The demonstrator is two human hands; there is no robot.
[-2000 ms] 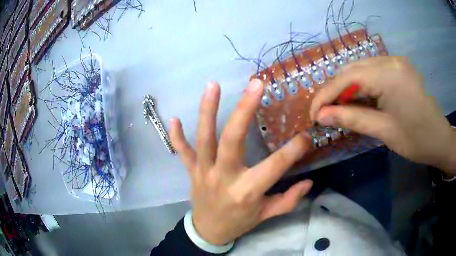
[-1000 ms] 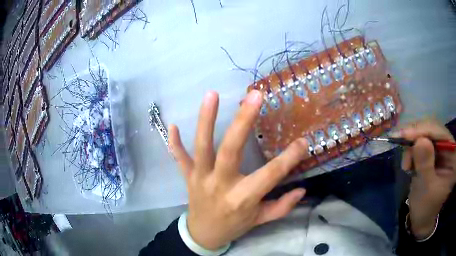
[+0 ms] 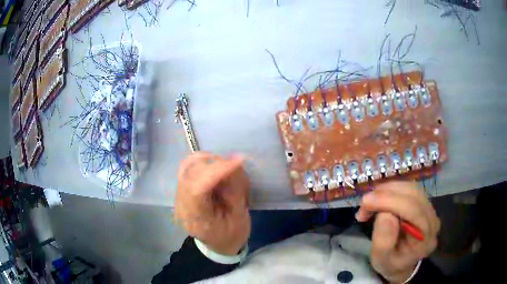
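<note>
The reddish-brown holding board (image 3: 361, 136) lies on the table in front of me, with a row of silver-grey oval components (image 3: 358, 111) along each long edge. Thin dark and blue wires stick out past both edges. My right hand (image 3: 397, 227) is at the board's near edge, its fingers closed around the red-handled tool (image 3: 412, 231); the tool's tip is hard to make out. My left hand (image 3: 214, 199) is blurred, off the board to its left, near the table's front edge, with fingers curled. Whether it holds anything cannot be told.
A clear tub (image 3: 143, 111) heaped with wired white components stands at the left. A narrow silvery metal piece (image 3: 188, 125) lies between tub and board. More brown boards (image 3: 51, 77) lie in rows at the far left. Part of another shows at the top right.
My left hand has left the board, moved down and left, and its spread fingers have curled. My right hand has moved left along the near edge with the tool. The board sits straighter in view.
</note>
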